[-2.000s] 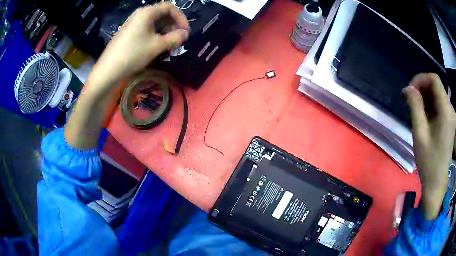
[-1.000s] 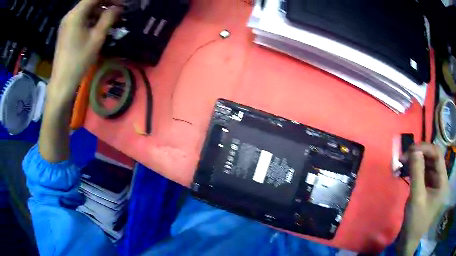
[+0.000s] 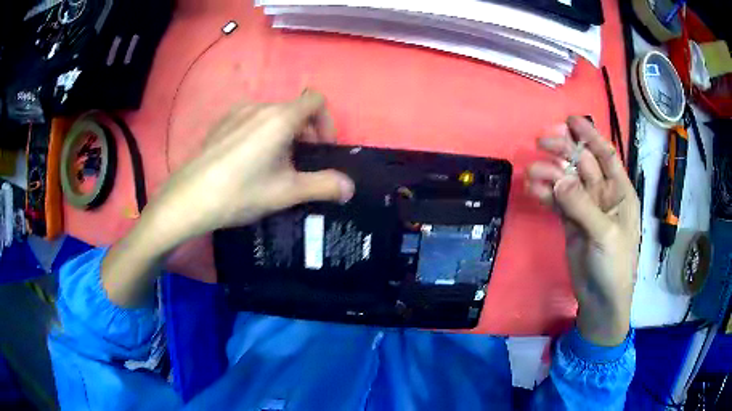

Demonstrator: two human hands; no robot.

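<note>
The open tablet (image 3: 361,293) lies flat on the red mat, its battery and silver-grey board shield facing up. My left hand (image 3: 257,164) is over its upper left part, thumb above the battery and fingertips at the far edge. Its fingers are apart and blurred; whether they grip the edge cannot be told. My right hand (image 3: 590,189) is right of the tablet, not touching it, fingers curled around a small whitish piece (image 3: 571,158). A dark bit shows behind the fingertips; whether it belongs to the foam pad is unclear.
A thin wire with a connector (image 3: 229,28) lies at the far left. A green tape roll (image 3: 88,160) and a dark strip lie left. White sheets (image 3: 417,30) are stacked at the far side. An orange-black screwdriver (image 3: 673,185) and a pale tape roll (image 3: 660,88) are right.
The view has shifted right. My left hand has come from the black items at the far left to the tablet. My right hand has turned, with its fingers curled around a small piece.
</note>
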